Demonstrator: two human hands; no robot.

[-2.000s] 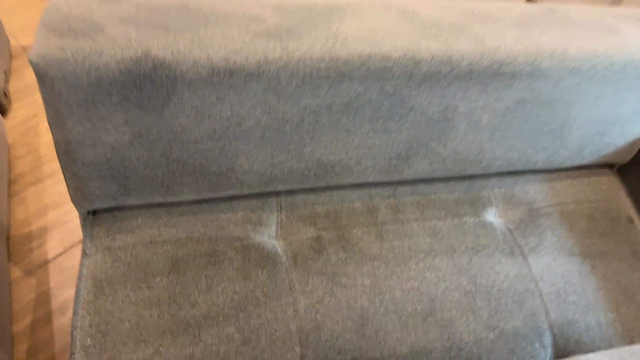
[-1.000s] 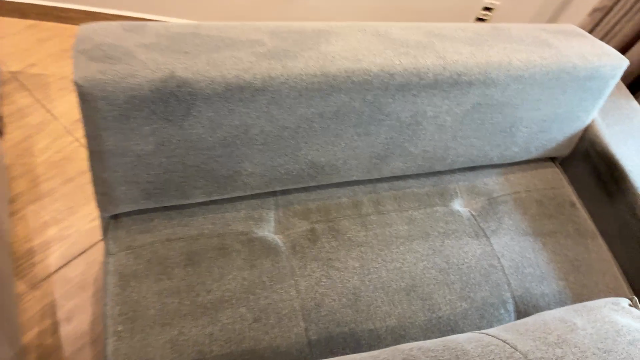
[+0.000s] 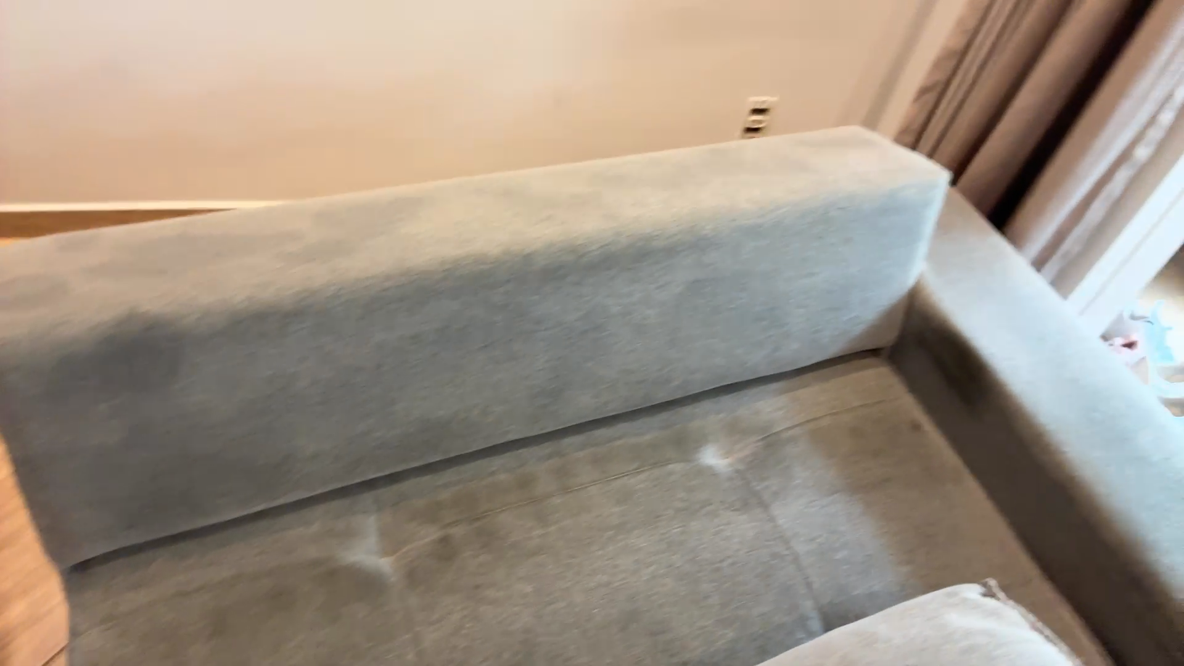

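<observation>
Neither my left hand nor my right hand shows in the head view. A grey upholstered sofa fills most of it. Its long backrest (image 3: 481, 342) runs from the left edge up to the right, above a tufted seat cushion (image 3: 592, 546). The armrest (image 3: 1045, 370) meets the backrest at the right. At the bottom right, part of a light grey cushion (image 3: 934, 634) lies over the seat, with its corner seam visible; the rest is cut off by the frame.
Behind the sofa stands a pale wall (image 3: 416, 92) with an outlet plate (image 3: 758, 117). Curtains (image 3: 1017, 102) hang at the upper right. Small blurred objects (image 3: 1142, 342) are beyond the armrest. Wooden floor (image 3: 28, 564) shows at the lower left.
The view has swung up and to the right, bringing more of the wall, the curtains and the right armrest into sight. Nothing on the sofa has plainly moved.
</observation>
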